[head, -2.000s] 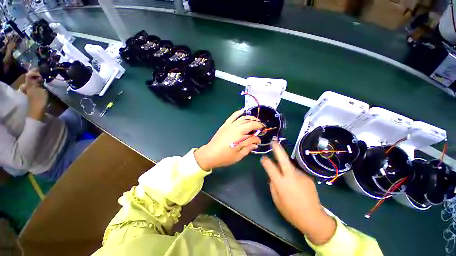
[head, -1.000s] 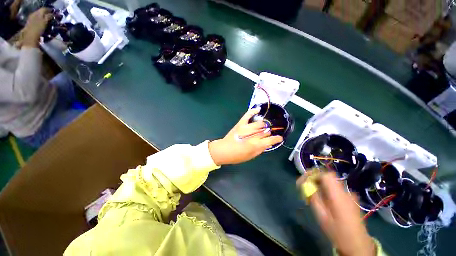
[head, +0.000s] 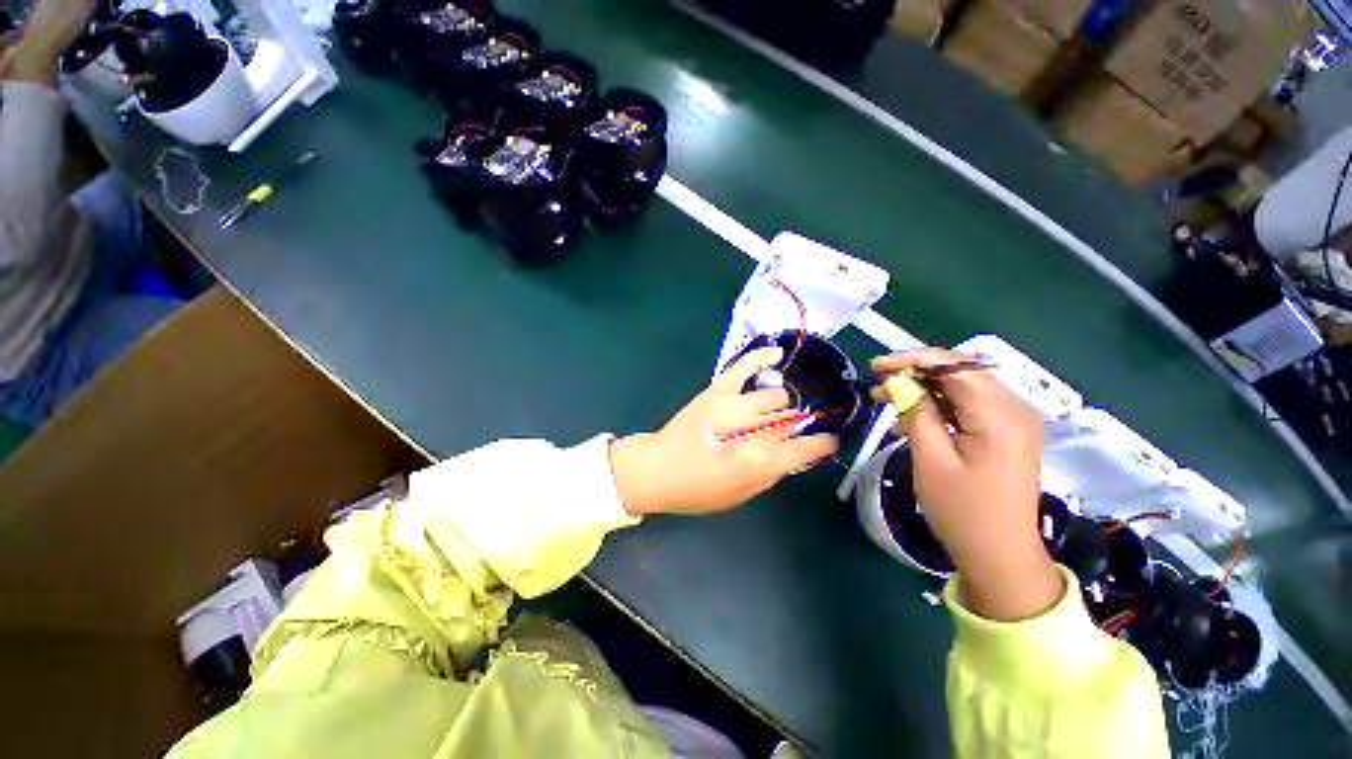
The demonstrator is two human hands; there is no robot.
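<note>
A camera housing (head: 813, 389) with a dark open interior stands in front of me, its white bracket (head: 824, 282) behind it. My left hand (head: 724, 448) grips the housing's near left rim, with red leads beside the fingers. My right hand (head: 971, 445) holds a small tool with a yellow handle (head: 902, 392), a screwdriver by its look, at the housing's right rim. Its tip is too small to make out. More housings (head: 1105, 556) with white brackets (head: 1134, 460) stand in a row at the right, partly behind my right hand.
Black front modules (head: 541, 163) are grouped at upper left. A second screwdriver (head: 261, 194) and a thin loop (head: 181, 181) lie further left, near a white housing (head: 200, 97) and another person's arm. An open carton (head: 193, 445) is below the bench edge. Clear rings (head: 1204, 719) lie at lower right.
My right hand has picked up the yellow-handled tool and brought it from the right to the housing's rim. My left hand stays on the housing. The view has shifted.
</note>
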